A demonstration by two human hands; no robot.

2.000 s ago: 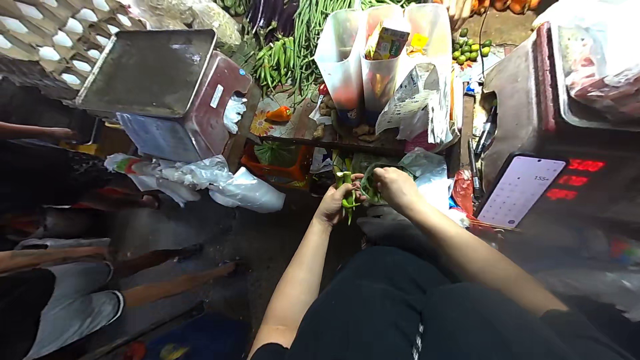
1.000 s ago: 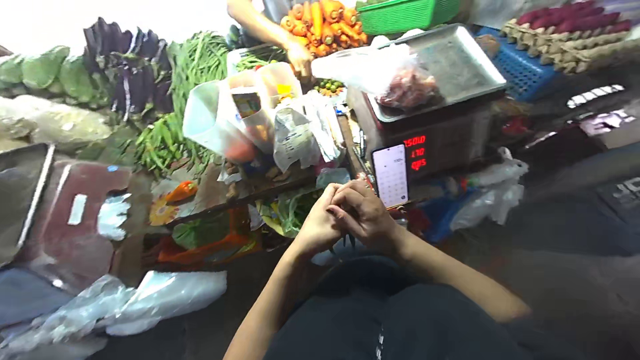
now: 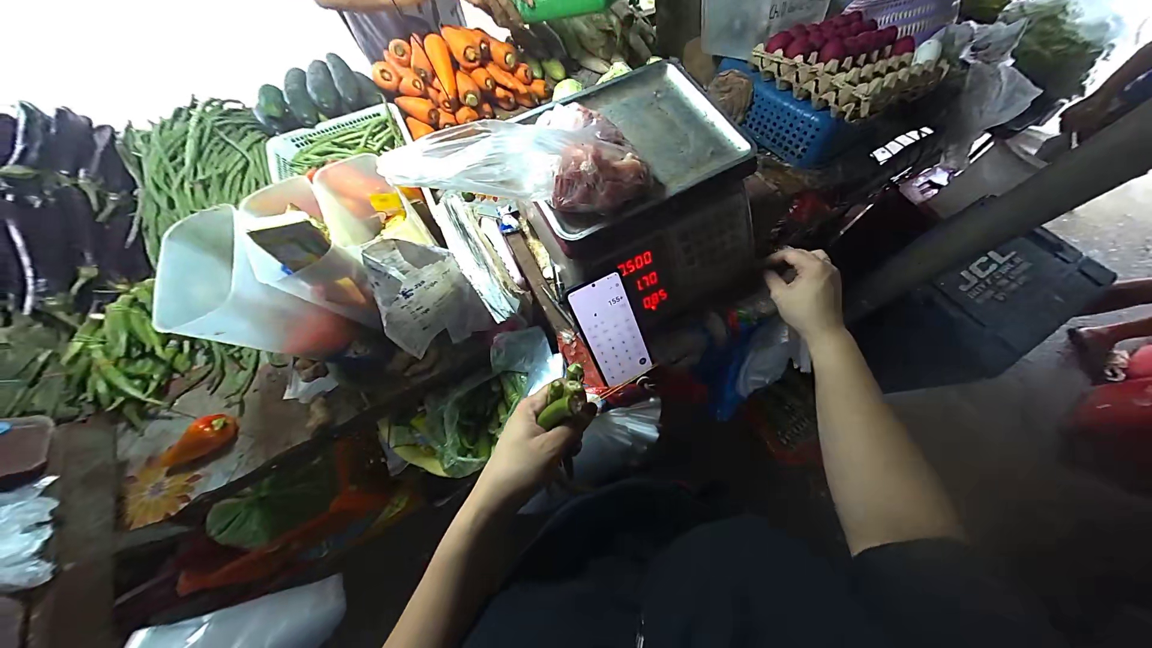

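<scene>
My left hand [image 3: 531, 441] grips a small bunch of green okra-like pods [image 3: 563, 403], their ends pointing up, in front of a phone. The phone [image 3: 608, 329] stands tilted against a digital scale, showing a calculator. My right hand [image 3: 807, 290] is raised to the right of the scale [image 3: 693, 243], fingers curled and thumb near the index finger; whether something thin is between them I cannot tell. On the scale's metal tray [image 3: 697, 117] lies a clear plastic bag of raw meat [image 3: 598, 171]. A plastic bag of green vegetables [image 3: 468, 427] sits left of my left hand.
Translucent plastic holders [image 3: 202, 279] with papers stand left of the scale. Behind are carrots [image 3: 450, 76], long beans [image 3: 193, 166] and eggplants [image 3: 67, 207]. Egg trays [image 3: 846, 76] rest on a blue basket [image 3: 787, 117]. A slanting pole [image 3: 999, 216] and a black box [image 3: 990, 279] are at right.
My hands, together one second ago, are now apart, the right one out beside the scale. The green pods in my left hand now show clearly. The view has shifted.
</scene>
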